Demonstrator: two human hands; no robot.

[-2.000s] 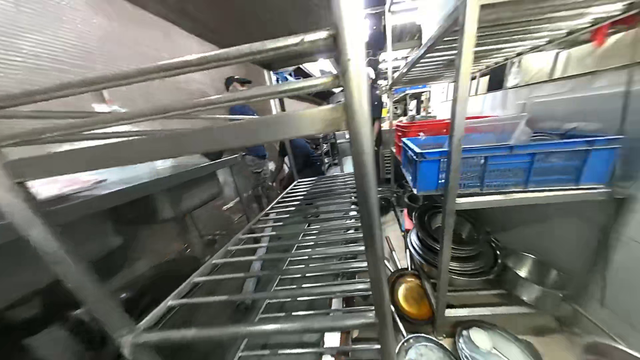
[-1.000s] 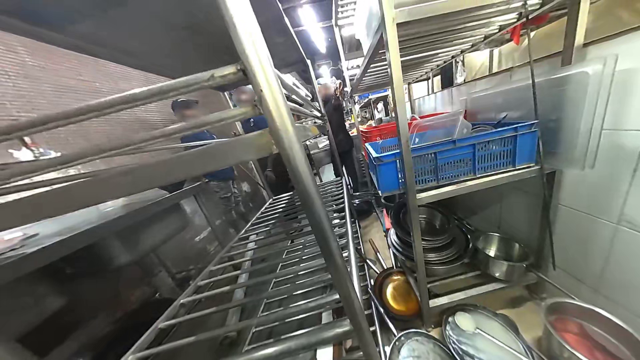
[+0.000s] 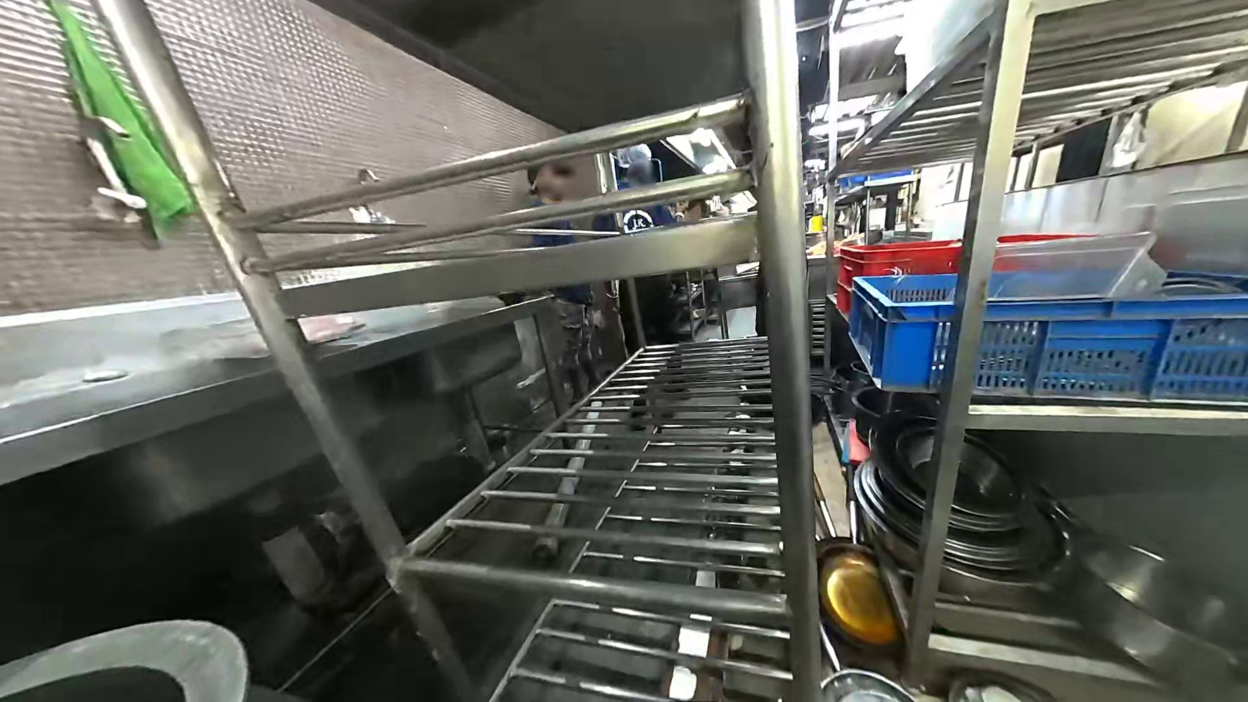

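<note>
Neither of my hands shows in the head view, so what they hold or touch is hidden. Closest to the camera stands a metal rack with slatted shelves [image 3: 624, 478], its upright post [image 3: 785, 351] right of the middle. Two round rails and a flat bar [image 3: 526, 268] cross its upper part. Beyond it on the right, a second metal rack [image 3: 960, 322] bears a blue plastic crate [image 3: 1092, 341] and a red plastic crate [image 3: 897, 258]. A stack of dark round pans [image 3: 960, 497] sits under the blue crate, with a golden-brown pan [image 3: 858, 600] leaning beside it.
A metal counter [image 3: 185, 390] runs along the left wall, where a green cloth [image 3: 127, 127] hangs. Two people [image 3: 570, 234] are farther back, beyond the rack. A grey curved rim [image 3: 146, 648] shows at the lower left. A metal pot [image 3: 1141, 585] is low on the right.
The view has swung to the left, bringing the green cloth and more of the counter into sight. The dark-clothed person seen standing in the aisle one second ago no longer shows there.
</note>
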